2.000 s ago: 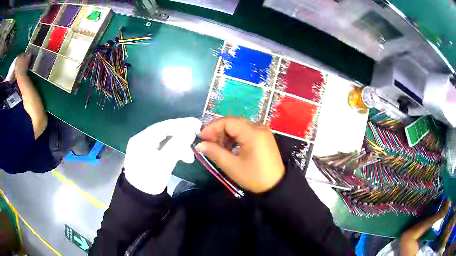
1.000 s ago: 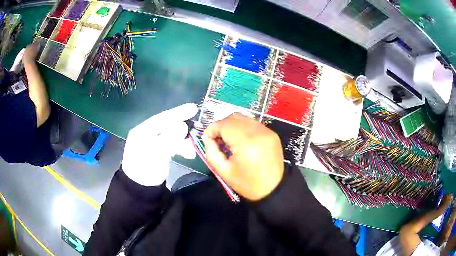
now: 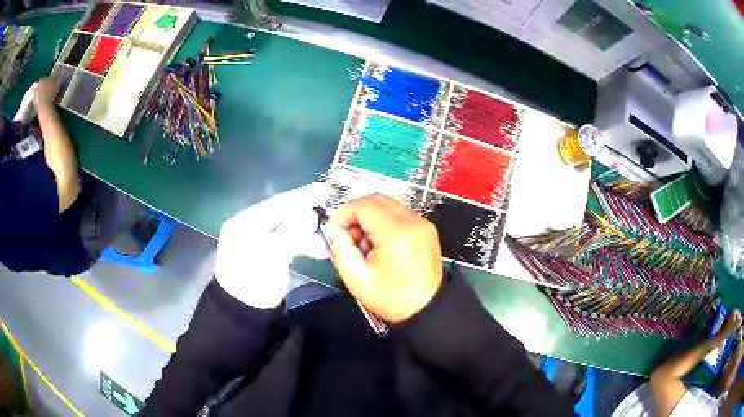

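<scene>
My left hand (image 3: 265,244), in a white glove, grips a small dark connector housing (image 3: 320,213) at its fingertips. My right hand (image 3: 393,259), bare, touches it with thumb and forefinger pinched at the wires. A thin bundle of wires (image 3: 374,319) runs from the housing under my right hand, its pale ends showing below. The divided wire tray (image 3: 433,155) lies just beyond, with blue (image 3: 401,93), dark red (image 3: 483,119), green (image 3: 387,147), red (image 3: 471,169), black (image 3: 463,228) and partly hidden white wires (image 3: 369,184).
Stacked harness rows (image 3: 632,261) lie at right, beside an amber tape roll (image 3: 577,145) and white equipment (image 3: 640,122). A loose harness pile (image 3: 183,106) and a second tray (image 3: 106,69) lie at left. Persons' arms (image 3: 57,147) reach in at left and lower right (image 3: 693,358).
My right hand has moved slightly left and down, covering more of the wire bundle. My gloved left hand has shifted slightly right and still holds the housing.
</scene>
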